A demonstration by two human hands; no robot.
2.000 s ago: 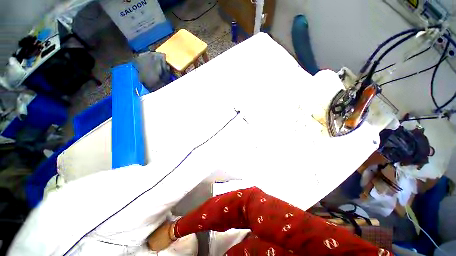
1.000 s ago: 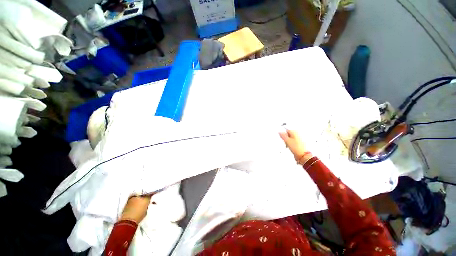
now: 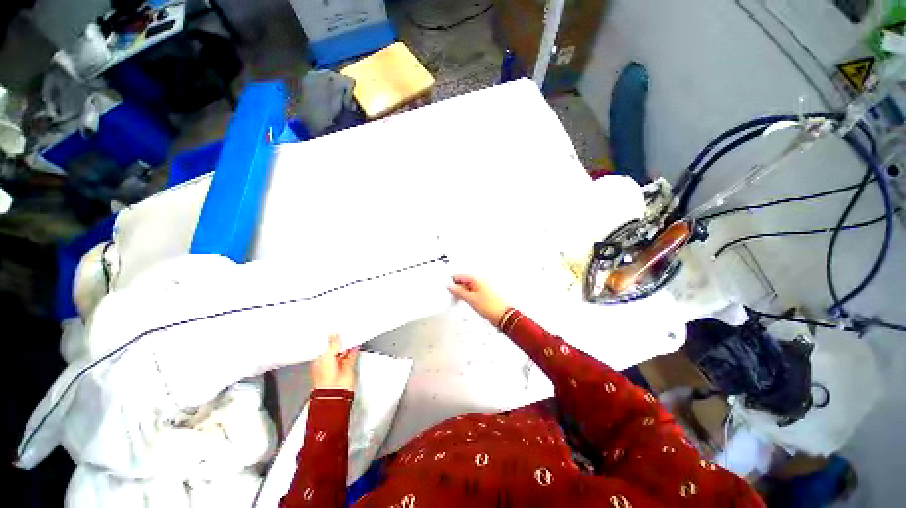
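A white garment (image 3: 228,313) with a thin dark piping line (image 3: 310,298) lies along the near left part of the white-covered table (image 3: 407,169). The line runs from the lower left to a small dark spot near the middle. My left hand (image 3: 335,365) pinches the near edge of the garment. My right hand (image 3: 479,297) pinches the garment's right end, just below the end of the dark line. A steam iron (image 3: 646,263) with an orange-brown handle rests at the table's right end, untouched.
A long blue panel (image 3: 238,174) lies across the table's far left edge. A wooden stool (image 3: 388,78) stands beyond the table. Dark hoses (image 3: 755,124) loop behind the iron. A dark cloth bundle (image 3: 757,367) is at the right. White cloth bunches (image 3: 179,437) hang at the near left.
My left hand has moved right along the garment's near edge. My right hand still pinches its right end. The camera view has shifted, and the hanging white garments at the left are mostly out of view.
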